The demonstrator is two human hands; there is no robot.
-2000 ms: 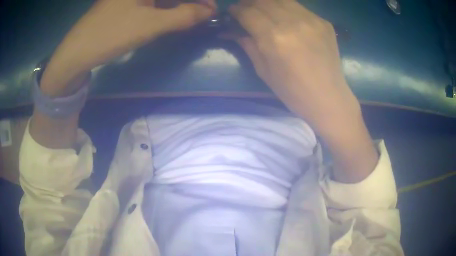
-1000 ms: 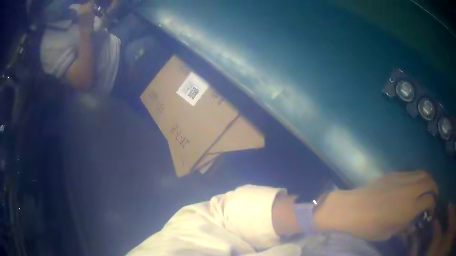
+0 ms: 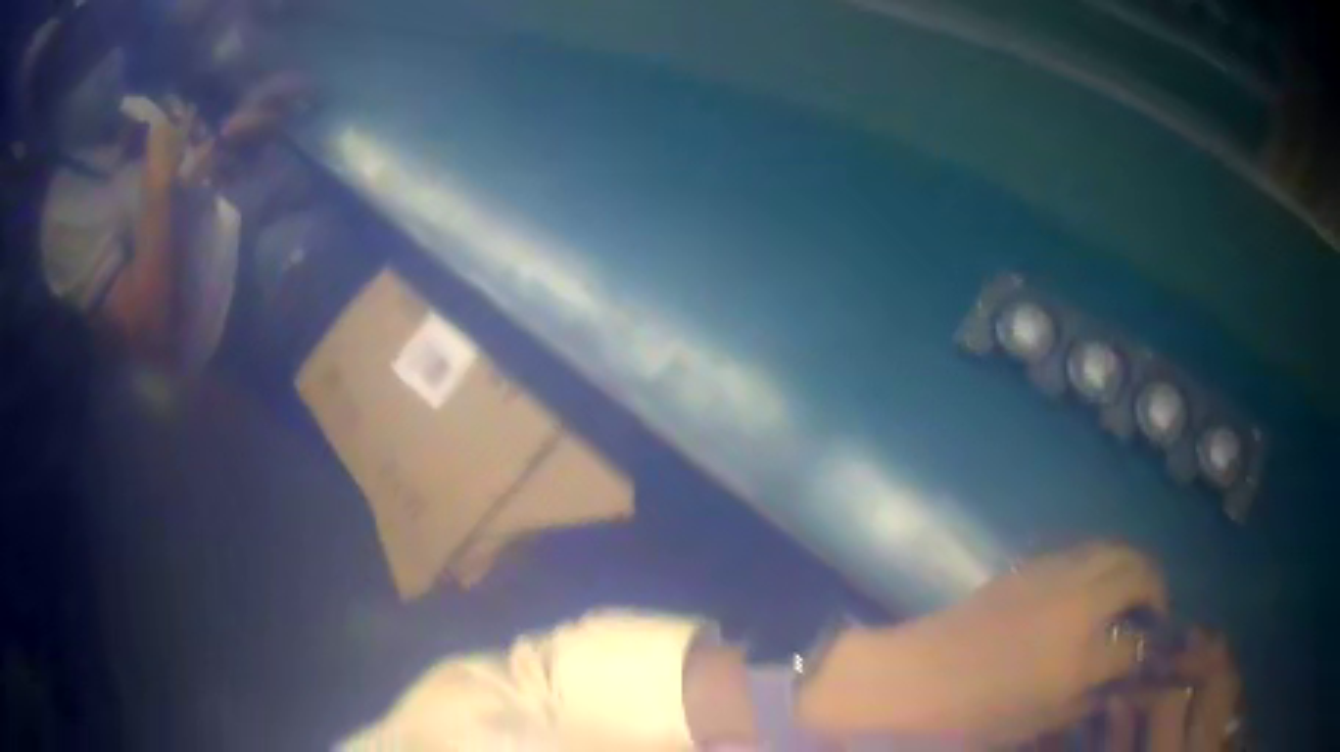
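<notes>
A grey four-position holder strip lies on the green belt at the right, with four shiny round components seated in a row. My left hand, with a pale band at the wrist, is near the belt's front edge, below the strip and apart from it. Its fingers are bent around a small shiny thing, blurred and mostly hidden. My right hand shows only as blurred fingers at the lower right, close against the left fingers. I cannot tell what it holds.
The green conveyor belt runs from upper left to lower right, with pale glare along its near edge. Brown cardboard with a white label is beside the line. Another person is at the upper left.
The view has swung left along the line since the first frame. Since the second, the cardboard and strip appear lower and farther left, and all four seats now show. My hands remain close together.
</notes>
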